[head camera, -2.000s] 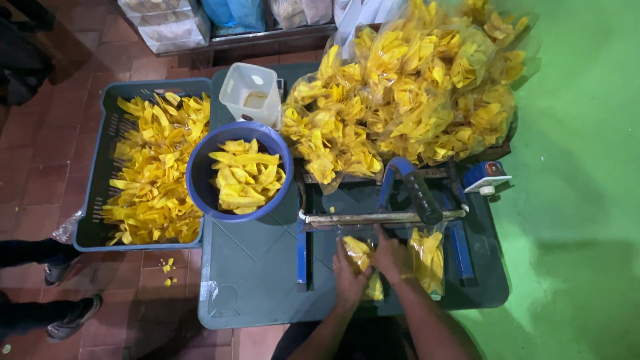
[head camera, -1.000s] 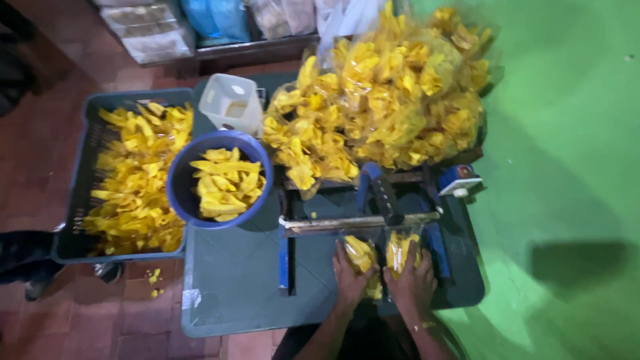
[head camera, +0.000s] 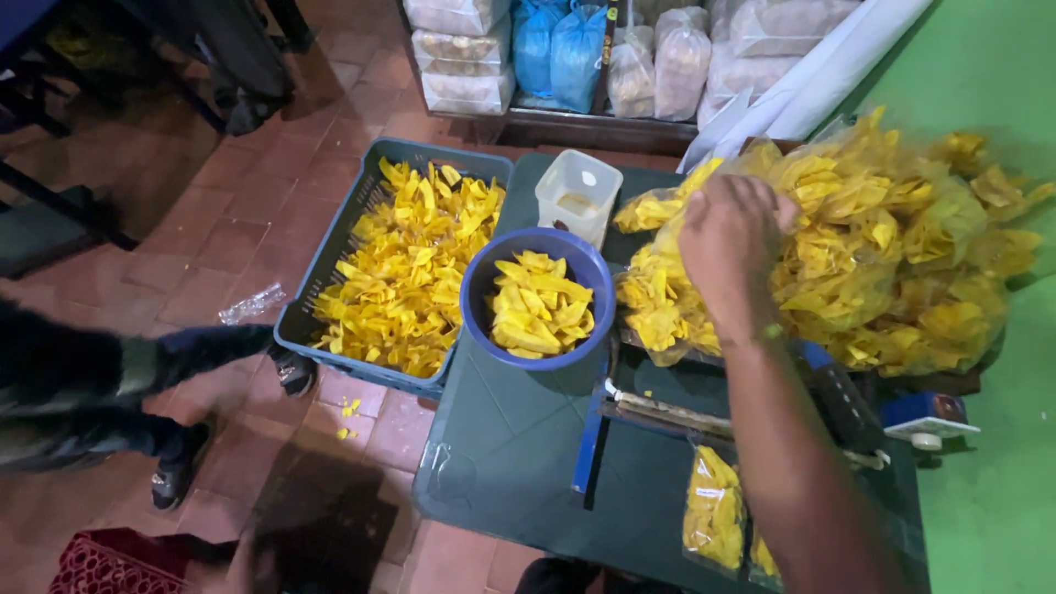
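My right hand (head camera: 734, 239) reaches over the left part of a heap of clear plastic bags (head camera: 874, 247) filled with yellow chips. Its fingers bend down onto the bags, and whether they grip one cannot be told. My left hand is out of view. Under my right forearm is a bar sealer with a pale bar (head camera: 672, 412), a blue leg (head camera: 588, 445) and a black handle (head camera: 837, 396). In front of it lies a filled bag (head camera: 714, 511), with another (head camera: 763, 554) partly hidden by the arm. A blue bowl (head camera: 606, 293) holds long yellow chips.
A slotted crate (head camera: 318, 256) of chips adjoins the green table (head camera: 503, 445) at left. Behind the bowl stands a translucent container (head camera: 582, 194). A person's legs (head camera: 190, 355) are at left, a red basket (head camera: 115, 565) lies lower left, and a shelf (head camera: 610, 124) holds packed bags.
My right hand has left the filled bags in front of the sealer and moved up to the heap. My left hand has gone out of view. The view has shifted left.
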